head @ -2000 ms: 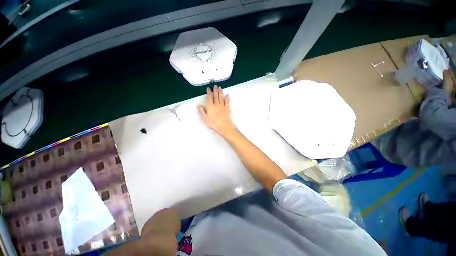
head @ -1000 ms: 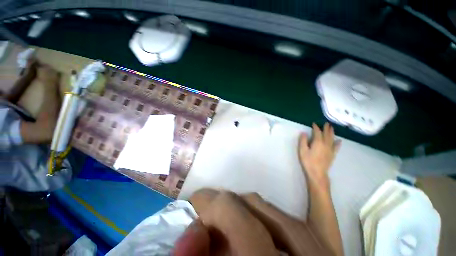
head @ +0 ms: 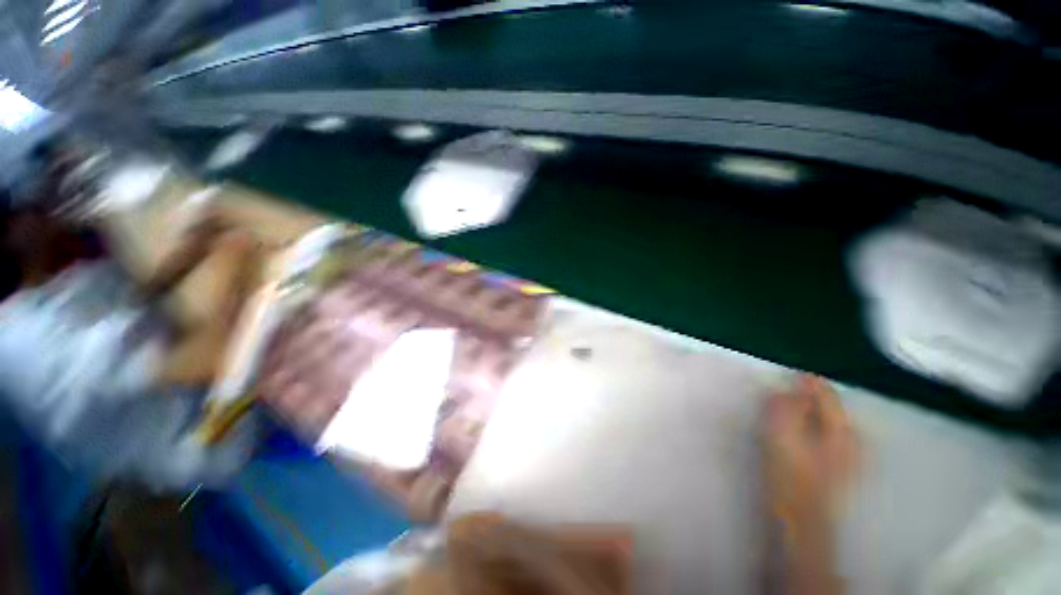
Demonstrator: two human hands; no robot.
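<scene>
The view is strongly blurred. My right hand [head: 811, 436] rests on or just over the pale work sheet [head: 652, 430] near the belt edge; it looks empty with fingers apart. My left arm is a skin-coloured blur at the bottom edge, and its hand cannot be made out. A white polygonal unit [head: 963, 305] lies on the green belt, beyond and right of my right hand, not touching it. Another white polygonal piece [head: 469, 188] lies on the belt farther left. Part of the white plates [head: 1003, 560] shows at the lower right corner.
A white cloth or paper [head: 396, 401] lies on the pink-brown patterned mat [head: 349, 349]. At left, a neighbour's arms [head: 215, 291] hold a white tube with a yellow end [head: 223, 418] beside the mat. The dark green belt [head: 663, 262] runs along the bench's far side.
The view has swung left and blurred. My right hand has left the near unit's edge, staying low over the sheet. The left arm is lower in view. Another piece shows farther along the belt.
</scene>
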